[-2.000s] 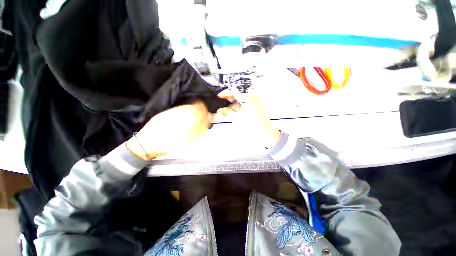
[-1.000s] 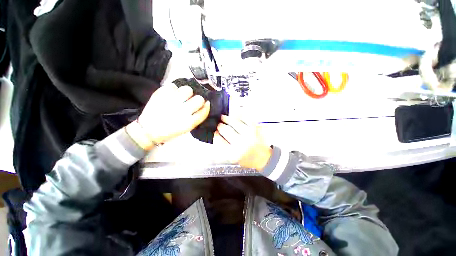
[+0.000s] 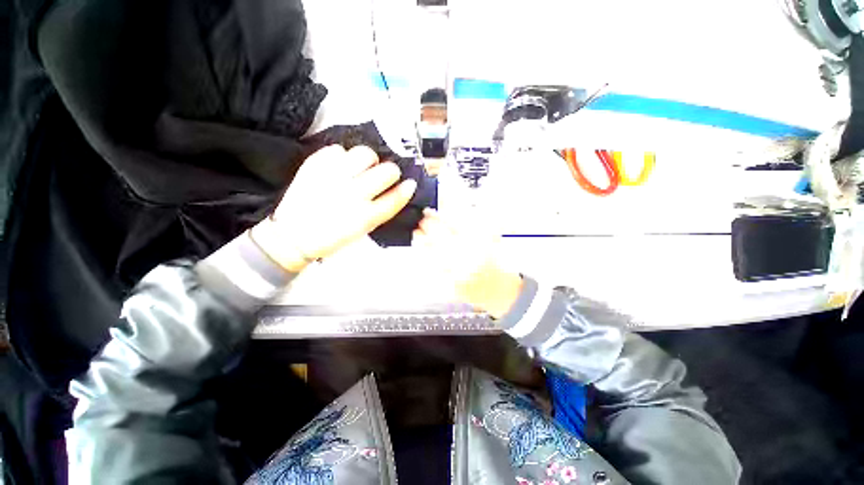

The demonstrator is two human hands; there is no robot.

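Observation:
The black garment (image 3: 189, 133) is heaped at the left, and a narrow part of it reaches the needle area. My left hand (image 3: 332, 206) lies on this part, fingers bent over it left of the presser foot (image 3: 433, 142). My right hand (image 3: 464, 260) is at the right edge of the cloth, fingertips near its end; glare washes out much of it, so I cannot tell whether it grips the cloth. The white sewing machine (image 3: 644, 57) with a blue stripe stands behind the hands.
Scissors with one red and one yellow handle (image 3: 595, 172) lie right of the needle. A flat black rectangle (image 3: 779, 248), perhaps a phone, lies at the right. Ruler-like tape (image 3: 379, 323) runs along the table's front edge.
The view has shifted slightly. Since two seconds ago, the hands have moved apart and the narrow cloth end has been laid flatter by the foot. Over the last second the hands have changed little.

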